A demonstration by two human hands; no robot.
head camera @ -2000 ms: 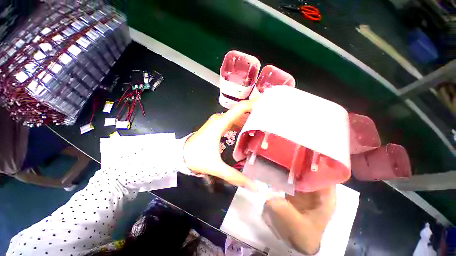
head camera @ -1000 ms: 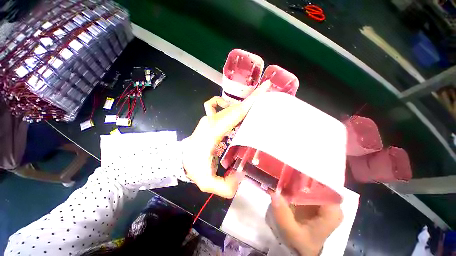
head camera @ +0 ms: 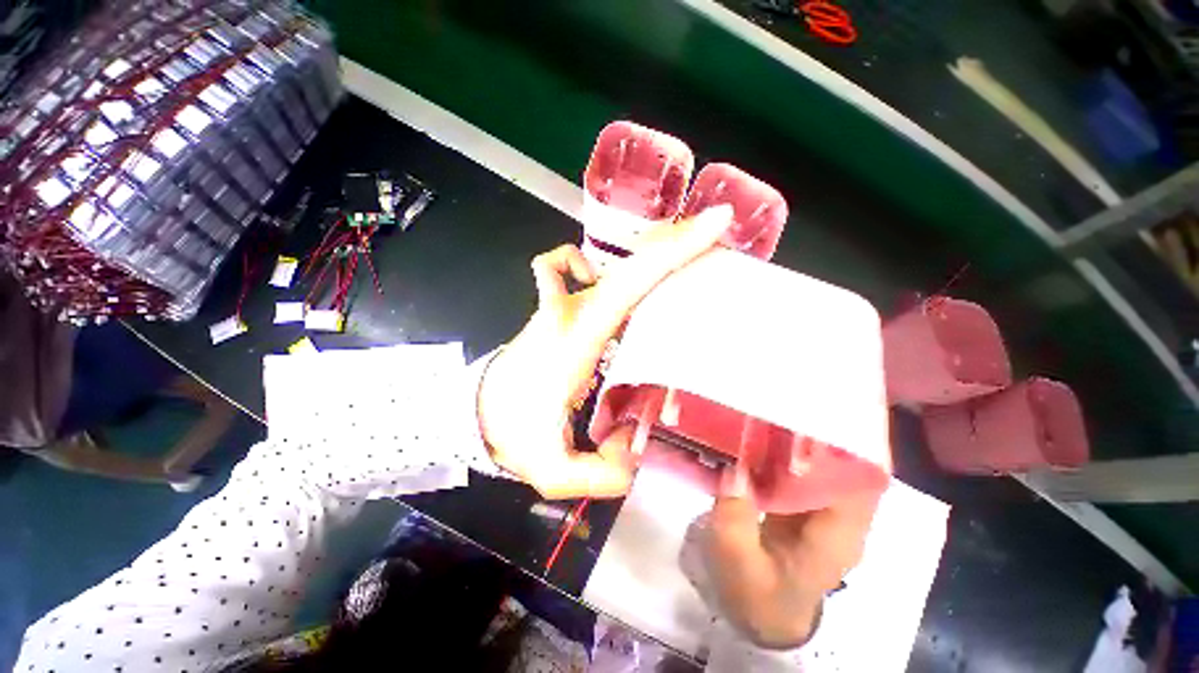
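A pink plastic housing [head camera: 756,342] is held tilted above the white paper, its opening with pink posts facing me. Its outer wall looks white in glare. My left hand [head camera: 559,381] grips its left side, thumb at the opening and a finger stretched along the far edge. My right hand [head camera: 776,565] holds the near rim, with fingertips inside the opening. A dark flat edge [head camera: 690,451] shows just inside between my fingers; I cannot tell what part it is. A thin red wire [head camera: 565,536] hangs below my left hand.
Two pink housings [head camera: 640,168] stand behind, against the rail; two more [head camera: 1010,427] stand at the right. Wired boards [head camera: 368,217] and small silver batteries [head camera: 322,320] lie at left beside a large wired stack [head camera: 197,145]. White papers [head camera: 901,552] lie under both arms.
The grey panel seen at the opening earlier now shows only as a dark edge inside. My right fingers have moved into the opening. A red wire has appeared below my left hand.
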